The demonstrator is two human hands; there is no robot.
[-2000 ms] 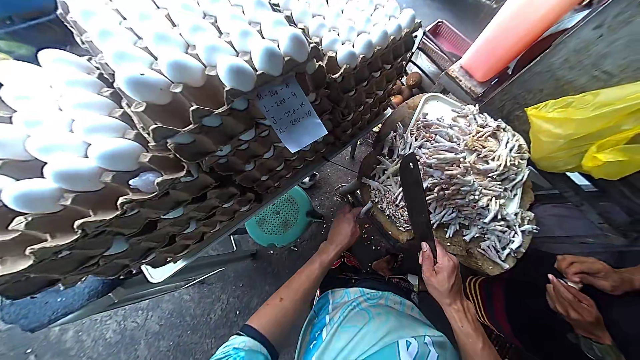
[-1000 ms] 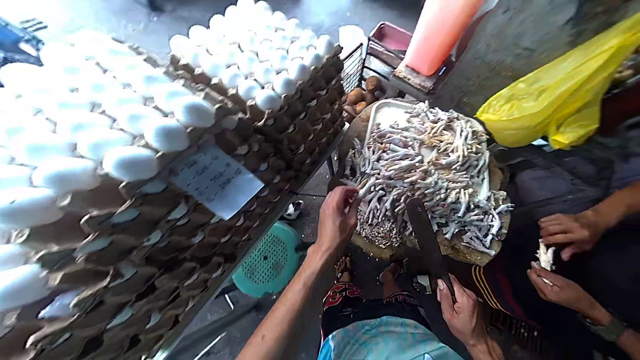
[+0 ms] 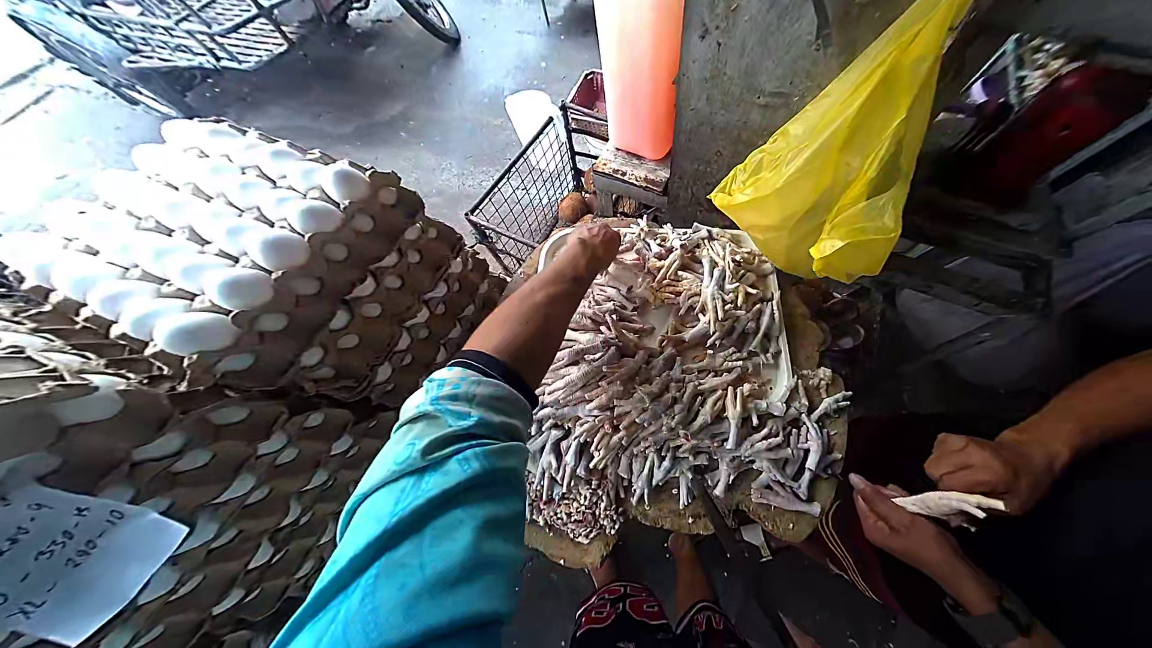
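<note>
My left hand [image 3: 594, 245], at the end of a turquoise sleeve, reaches to the far left edge of a white tray [image 3: 781, 346]. Its fingers are curled over the edge of a heap of chicken feet [image 3: 666, 387]; whether they grip anything is hidden. The feet cover the tray and spill onto a worn wooden block [image 3: 688, 515]. Small chopped bits [image 3: 576, 506] are piled at the block's near left. Part of a dark knife blade [image 3: 711, 513] shows at the near edge. My right hand is out of view.
Trays of white eggs [image 3: 193, 333] are stacked at left, with a handwritten paper [image 3: 81, 558]. Behind the block stand a wire basket [image 3: 526, 184] and an orange container [image 3: 637, 81]. A yellow plastic bag [image 3: 837, 162] hangs at right. A co-worker's hands [image 3: 976, 468] hold a chicken foot.
My left hand has moved from the block's near left side to the tray's far edge. My right hand, earlier holding the knife, has left view. The view has shifted.
</note>
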